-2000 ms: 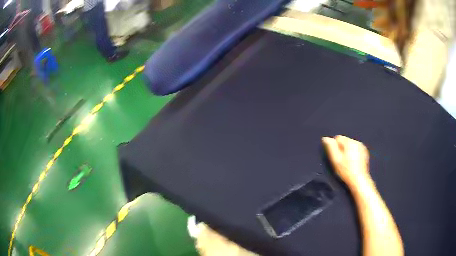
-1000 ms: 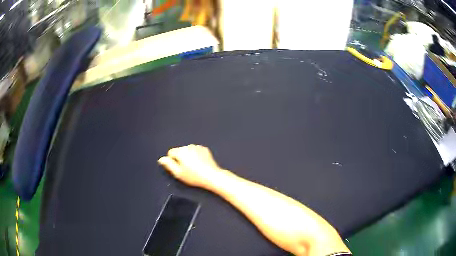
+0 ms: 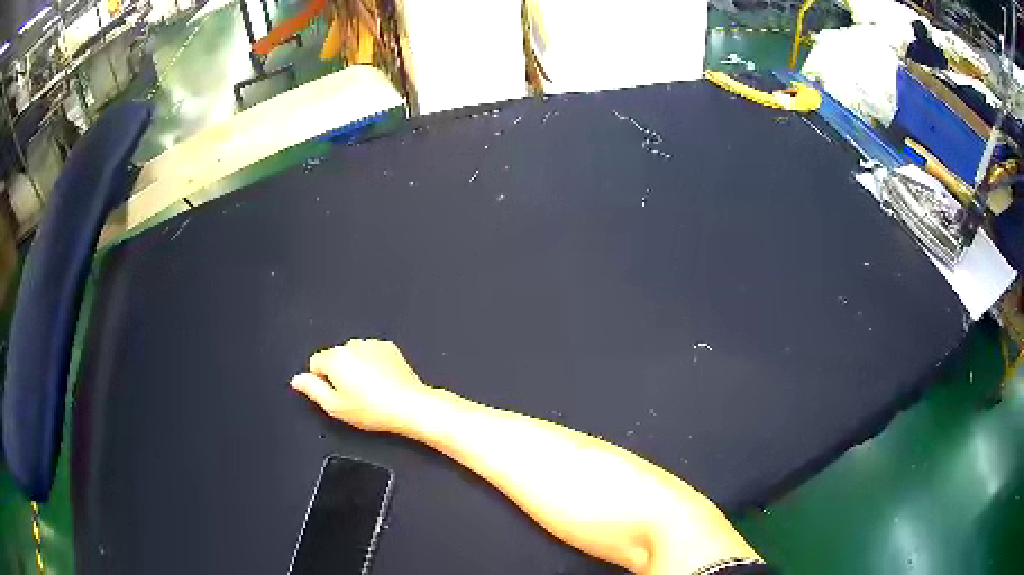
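Note:
My right hand [image 3: 362, 385] rests as a closed fist on the black cloth-covered pressing table [image 3: 539, 270], left of the table's middle. Its forearm comes in from the lower right. No object shows in it. A black smartphone [image 3: 343, 519] lies flat just below the fist, not touched, its lower end cut off by the picture's edge. Small white thread ends [image 3: 651, 137] lie on the cloth. My left hand is not in view.
A padded navy sleeve board [image 3: 51, 292] stands along the left edge. Beyond the far edge are a pale wooden board [image 3: 270, 126], white sheets [image 3: 466, 51] and a yellow curved hose [image 3: 764, 92]. White paper [image 3: 979, 275] and a blue bin [image 3: 943, 126] are at right.
The view has turned right, so fist, phone and sleeve board appear further left. The partly visible hand at the bottom edge has left the picture. My right hand stays closed near the phone.

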